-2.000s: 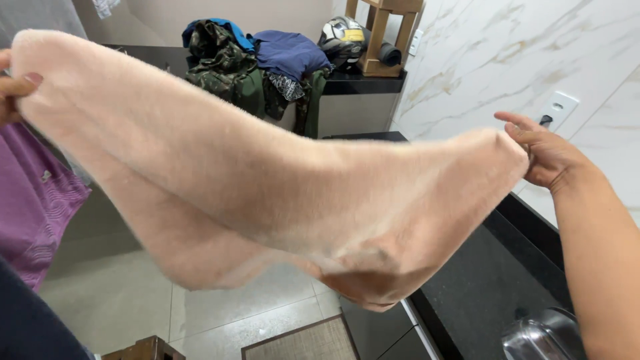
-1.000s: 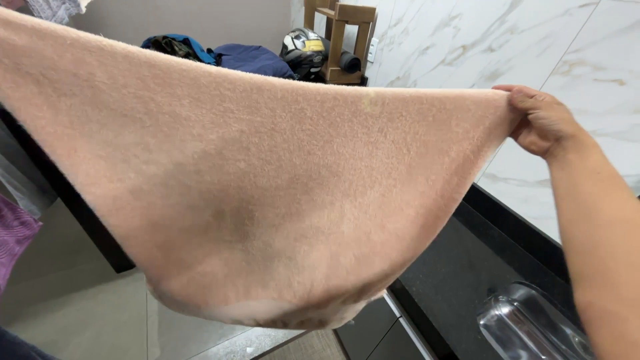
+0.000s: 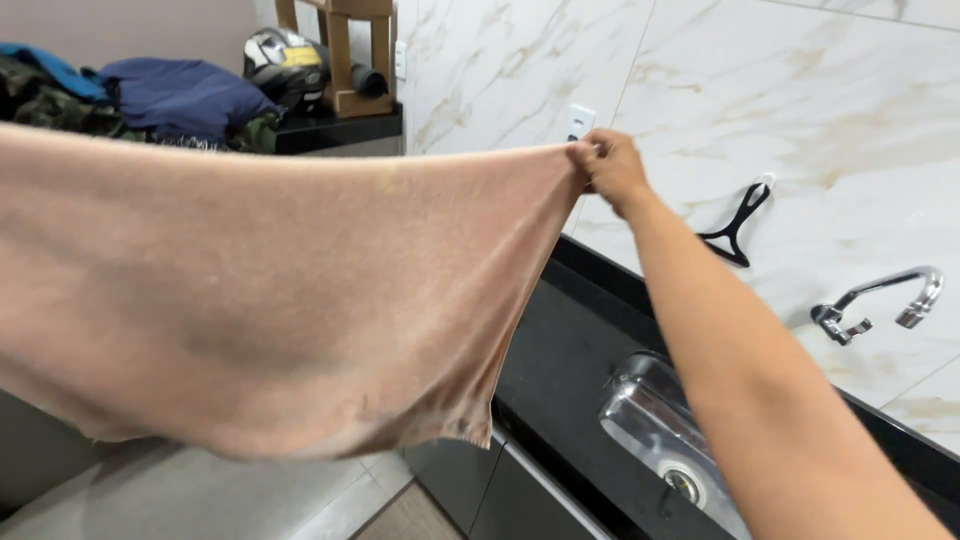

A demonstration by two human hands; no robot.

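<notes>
A pale pink plush cloth (image 3: 300,277), perhaps a towel or small blanket, hangs spread across the left and middle of the view. My right hand (image 3: 611,169) pinches its upper right corner, near the marbled wall. From that corner the fabric falls in folds, and its upper edge runs nearly level to the left border. Darker shaded patches show on its face. My left hand is outside the view, and so is the cloth's left end.
A black countertop (image 3: 555,352) with a steel sink (image 3: 652,405) lies below my right arm. A chrome faucet (image 3: 885,300) and a black squeegee (image 3: 739,225) are on the wall. Behind stand piled clothes (image 3: 187,94), a helmet (image 3: 285,71) and a wooden stand (image 3: 360,60).
The cloth has been spread wider, and its lower edge now hangs more openly. My left hand, seen at the far left two seconds ago, is out of view. The view has turned right.
</notes>
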